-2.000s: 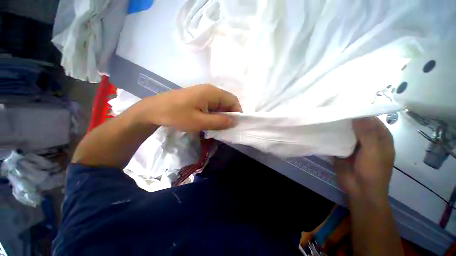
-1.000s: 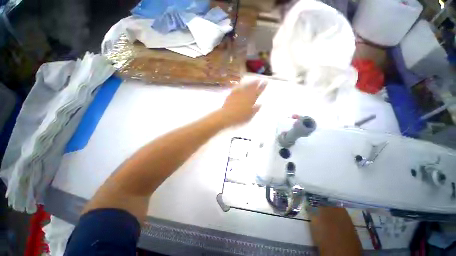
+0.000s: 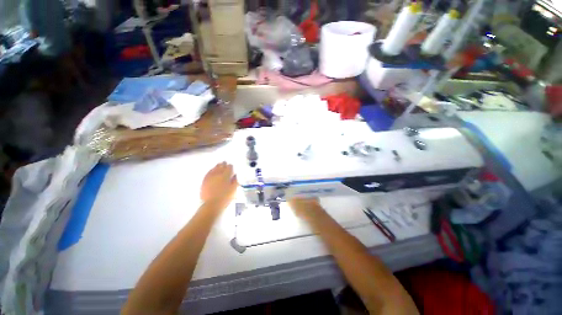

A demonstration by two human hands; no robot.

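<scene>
The white sewing machine head point(image 3: 394, 161) with a blue stripe stands right of centre. Its presser foot area point(image 3: 275, 210) is at the left end, over the brightly lit plate. My left hand point(image 3: 219, 183) is on the white table just left of the head, with nothing visible in it and its fingers slightly apart. My right hand point(image 3: 303, 206) is under the head, right of the presser foot; its fingers are blurred and partly hidden. A white fabric heap point(image 3: 302, 109) lies behind the head.
Stacked cut pieces point(image 3: 37, 215) hang over the left edge beside blue tape point(image 3: 84, 206). A plastic-wrapped brown bundle point(image 3: 163, 138) with blue and white cloth is at the back left. Dark-red snips point(image 3: 379, 224) and small white bits point(image 3: 400, 214) lie right of the needle. Thread cones point(image 3: 400, 29) stand behind.
The view has lifted and moved back. The white garment piece is out of my hands and gone from the front of the table. My left hand went towards the back, then came nearer the machine head.
</scene>
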